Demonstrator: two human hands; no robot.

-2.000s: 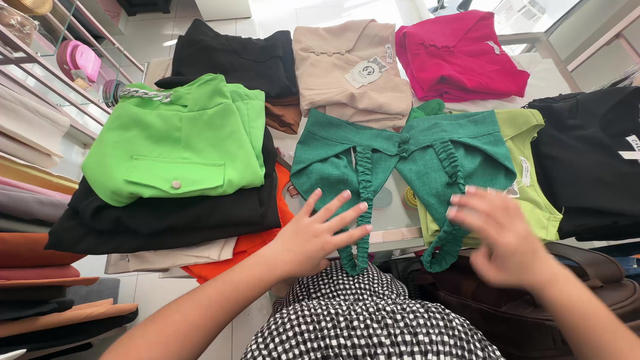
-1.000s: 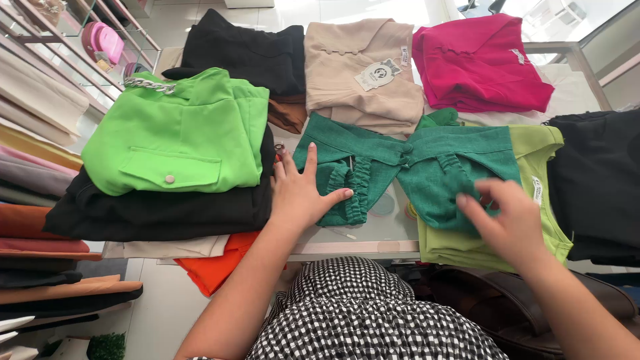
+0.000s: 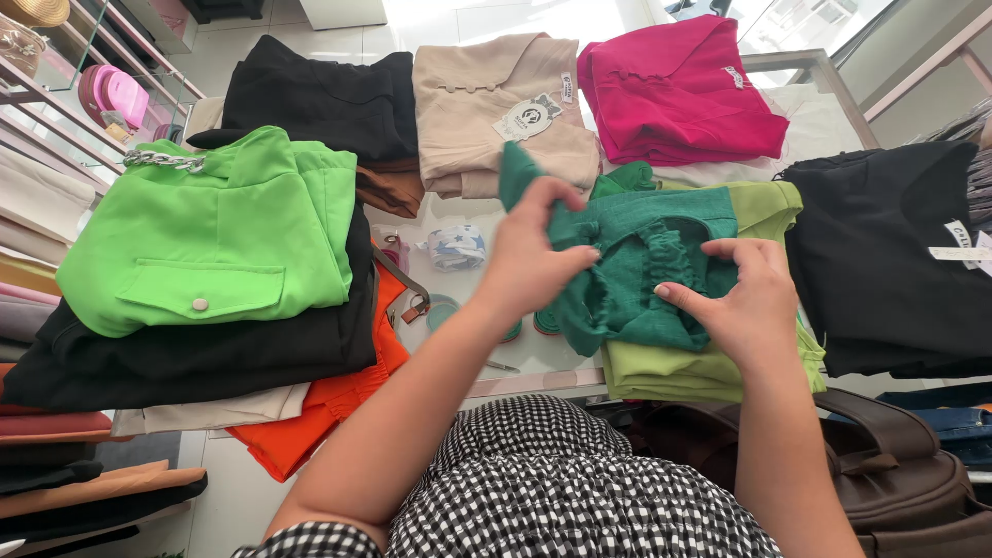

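A dark green garment (image 3: pixel 632 294) with gathered straps lies partly doubled over on lime green clothing (image 3: pixel 659 380). My left hand (image 3: pixel 542 240) grips its left part, whose pointed end stands up blurred above the fingers. At the right part is my right hand (image 3: pixel 736 291), thumb and forefinger apart, the thumb resting on a gathered strap folded inward; the other fingers are partly hidden. Behind them lie a folded beige garment (image 3: pixel 465 124) with a paper tag (image 3: pixel 528 116) and a folded magenta garment (image 3: pixel 682 101).
A bright green garment (image 3: pixel 209 232) with a silver chain tops a black stack at left, over an orange garment (image 3: pixel 341 411). Black garments lie behind (image 3: pixel 318 101) and at right (image 3: pixel 891 263). Under the glass tabletop (image 3: pixel 535 372) small items show. A brown leather bag (image 3: pixel 883 473) stands at lower right.
The left part of the dark green garment, spread out flat earlier, is now lifted and folded rightward over the rest. My left hand has moved right with it. Its straps, hanging down earlier, are tucked inward.
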